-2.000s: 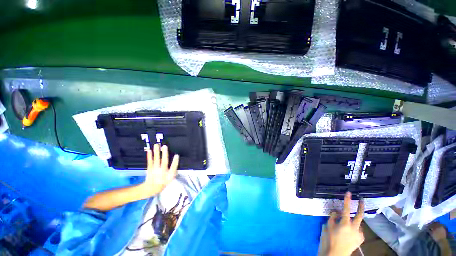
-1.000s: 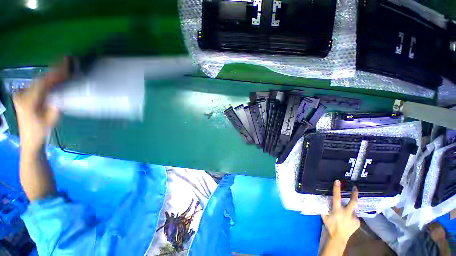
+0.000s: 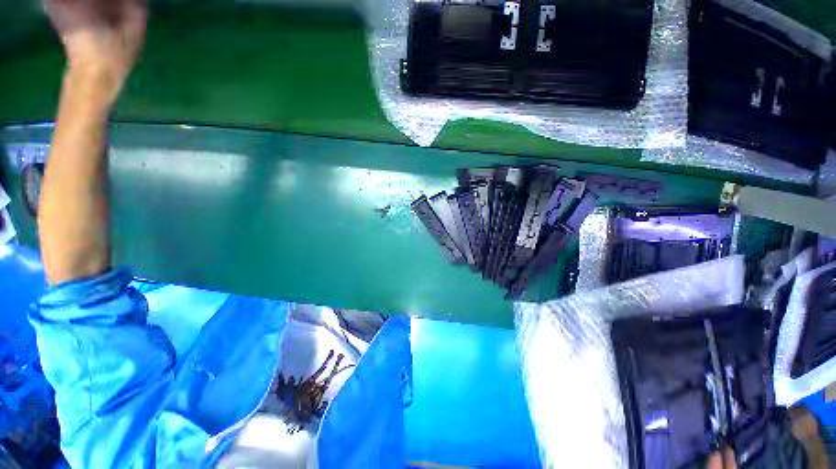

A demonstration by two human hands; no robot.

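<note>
My left hand (image 3: 99,32) is blurred at the top left, over the green conveyor. Its fingers are cut off by the top edge, so any hold is hidden. My right hand (image 3: 723,455) shows only as fingertips at the bottom right, on the front part of a black housing (image 3: 674,376). The housing lies tilted on a white sheet (image 3: 568,385), its bottom cut off by the frame. A fanned pile of black strips (image 3: 500,224) lies on the green bench (image 3: 275,220), left of the housing.
Two housings (image 3: 527,69) (image 3: 756,96) lie on bubble wrap on the conveyor (image 3: 266,64). Another housing (image 3: 665,247) lies behind the tilted one. Wrapped housings (image 3: 811,316) stand at the right edge, near a person's grey sleeve (image 3: 786,444). A pale bar (image 3: 788,209) juts in from the right.
My left hand moved from the bench housing up and left over the conveyor; that housing has left view. The right-hand housing and sheet moved down-right and tilted. The conveyor housings shifted right.
</note>
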